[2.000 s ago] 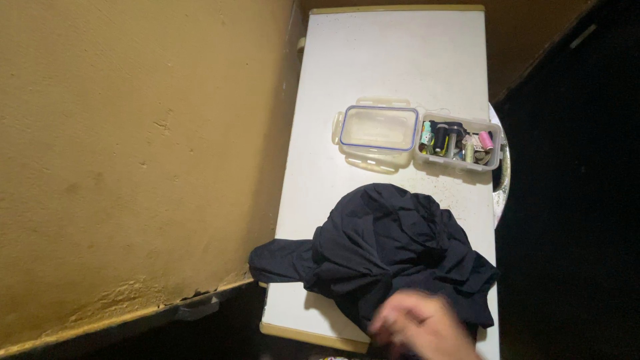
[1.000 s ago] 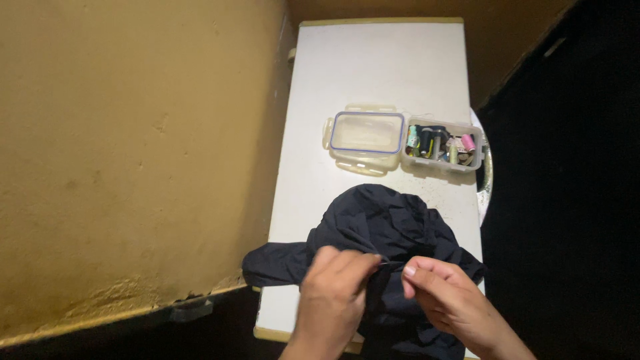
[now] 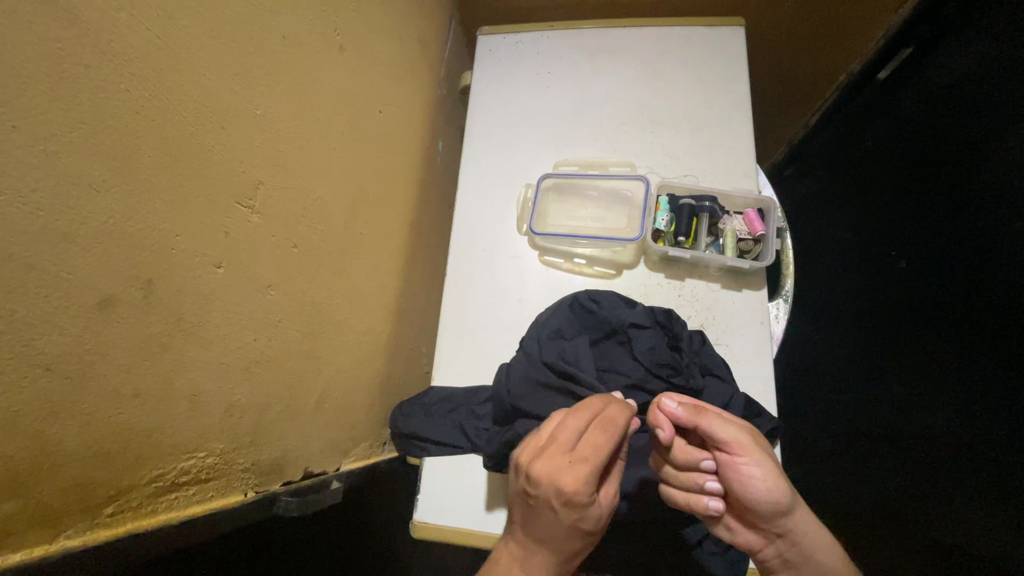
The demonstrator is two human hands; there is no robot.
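A crumpled dark cloth garment [image 3: 600, 344] lies over the near part of the white table, one sleeve-like end hanging off its left edge. Above it, my left hand [image 3: 572, 472] has thumb and fingertips pinched together, back of the hand up. Close on its right, my right hand [image 3: 712, 464] pinches thumb against index finger, the other fingers curled. The fingertips of both hands nearly meet. Whatever thin thing may be between them is too small to make out. Past the garment, a clear plastic box [image 3: 712, 260] holds thread spools, among them a black spool [image 3: 686, 220] and a pink spool [image 3: 754, 222].
A clear lid with a blue seal [image 3: 588, 238] lies left of the box on the white table [image 3: 608, 96]. A yellowish wall [image 3: 224, 240] runs along the left side. Behind the table's right edge shows a round pale rim [image 3: 786, 264].
Two seconds ago only one blurred hand showed over the garment. One second ago both hands were pinching above it, as they are now. The box and lid have stayed on the table.
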